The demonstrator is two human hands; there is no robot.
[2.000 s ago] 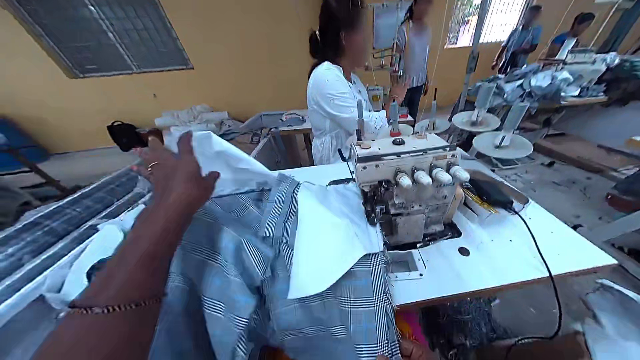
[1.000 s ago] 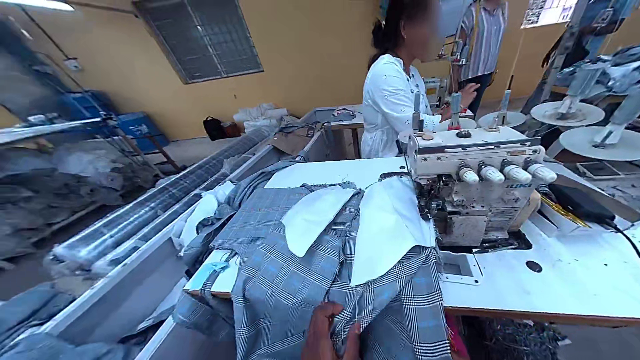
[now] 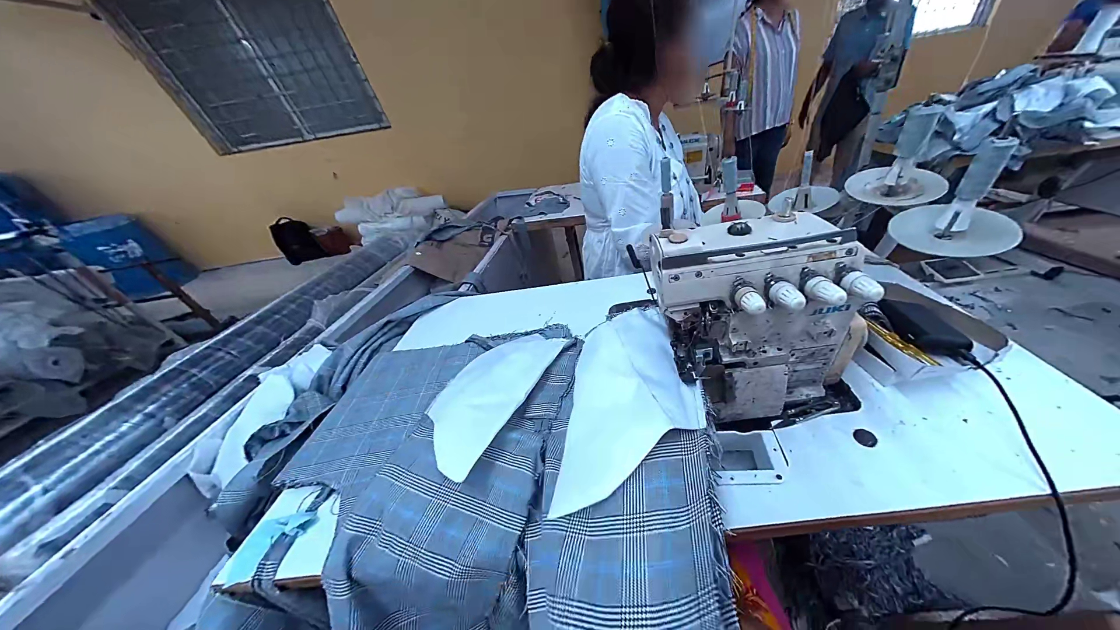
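Note:
Neither of my hands shows in the head view. Grey checked fabric panels lie over the left part of the white sewing table and hang down past its front edge. Two white pocket-shaped cloth pieces lie on them: a smaller one at the left and a larger one at the right. The larger piece and the fabric edge beneath it reach the needle area of a white Juki overlock machine. A light blue scrap lies at the table's left front corner.
A person in white is beyond the machine, with others farther back. Thread cones on round plates stand behind it. A black device with a cable lies at the right. Plastic-wrapped fabric rolls run along the left.
The hand that touched the checked fabric near its front a second ago has gone from view. Two seconds ago the smaller white piece was lifted near my left hand; now it lies on the fabric.

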